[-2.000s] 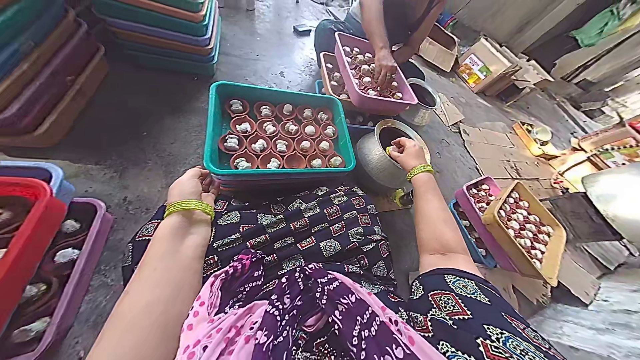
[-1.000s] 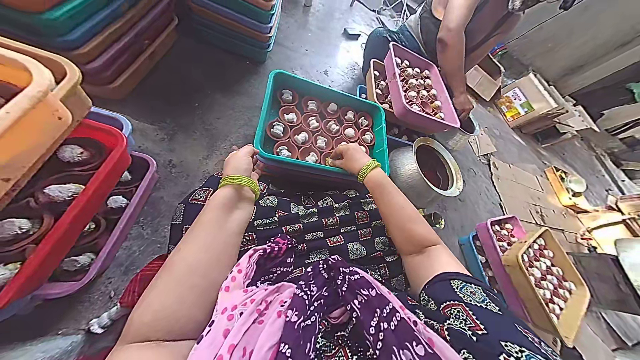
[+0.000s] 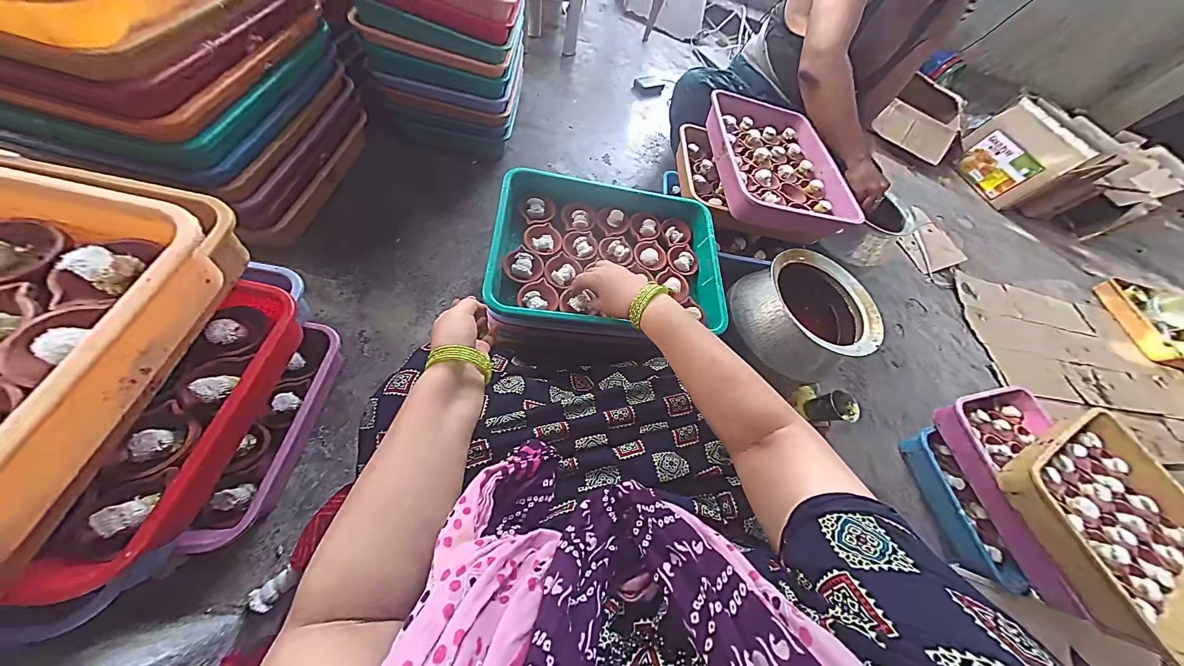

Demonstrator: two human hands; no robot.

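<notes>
A green plastic tray (image 3: 493, 245) filled with small round clay cups (image 3: 583, 245), each with a white lump in it, rests on a stack of trays before my lap. My right hand (image 3: 608, 289) reaches over its near edge, fingertips down at a white lump in a front-row cup; whether they grip it is hidden. Beside the tray's near left corner is my left hand (image 3: 460, 326), fingers curled, their tips partly hidden. Right of the tray stands a round metal pot (image 3: 768, 319) holding dark liquid.
Filled trays stand at left, an orange tray (image 3: 139, 347) uppermost, and at right, a yellow tray (image 3: 1027, 481) among them. Tray stacks (image 3: 435, 69) rise behind. Across from me a person's hand (image 3: 868, 183) dips into a metal pail (image 3: 856, 242) near a pink tray (image 3: 731, 176).
My right hand has gone from the metal pot's rim to the green tray, and now lies farther left over its front row. The other person's hand has moved from the pink tray to the pail.
</notes>
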